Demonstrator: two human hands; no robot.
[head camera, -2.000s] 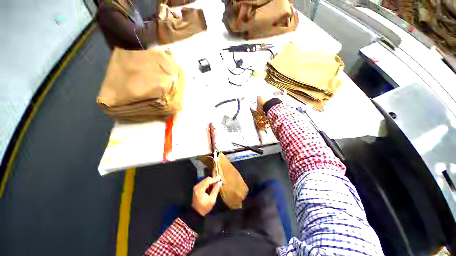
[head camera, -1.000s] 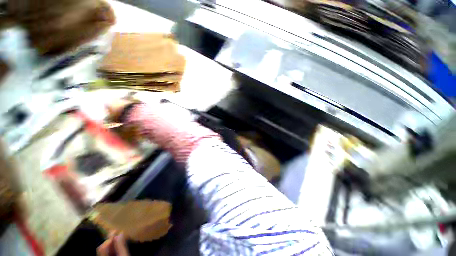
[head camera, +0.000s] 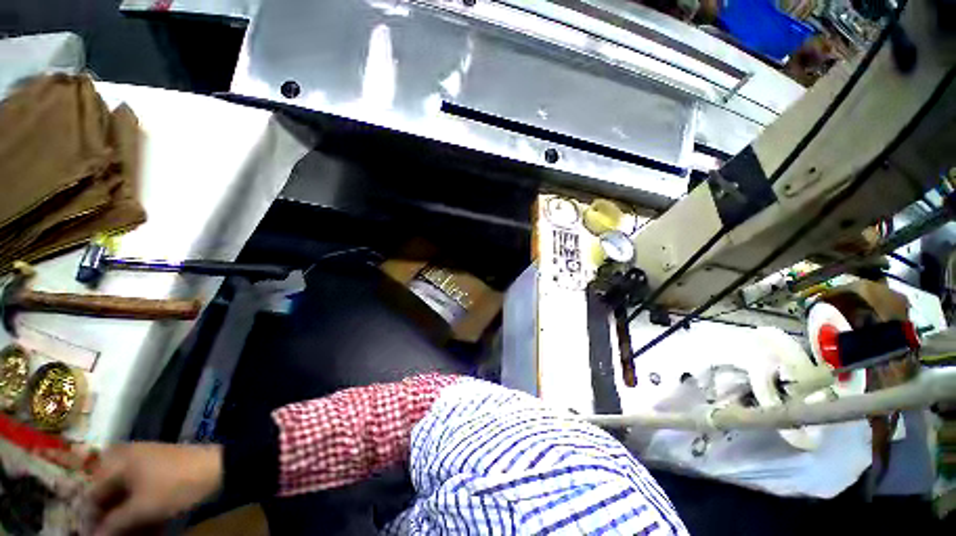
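My right hand (head camera: 152, 487) is at the lower left, blurred, by the worktable's near edge. Its fingertips point down and whether they pinch anything cannot be told. My left hand is out of the picture. Round dishes of gold-coloured bits (head camera: 55, 394) lie just beyond my right hand. A sliver of a brown bag piece (head camera: 233, 522) shows below my right wrist, cut off by the bottom edge. A wooden-handled hammer (head camera: 110, 305) and a black-handled hammer (head camera: 183, 267) lie on the table beyond the dishes.
A stack of brown bag pieces (head camera: 68, 168) is at the upper left. Red tape (head camera: 31, 433) is beside my hand. A cardboard box (head camera: 446, 300) sits low beyond my sleeve. A metal-topped bench (head camera: 461, 89) runs across the back. A sewing machine (head camera: 755, 194) stands at the right.
The view has swung to the right, bringing the hammers, dishes and sewing machine into sight. My left hand has left the picture. My right hand now shows at the lower left.
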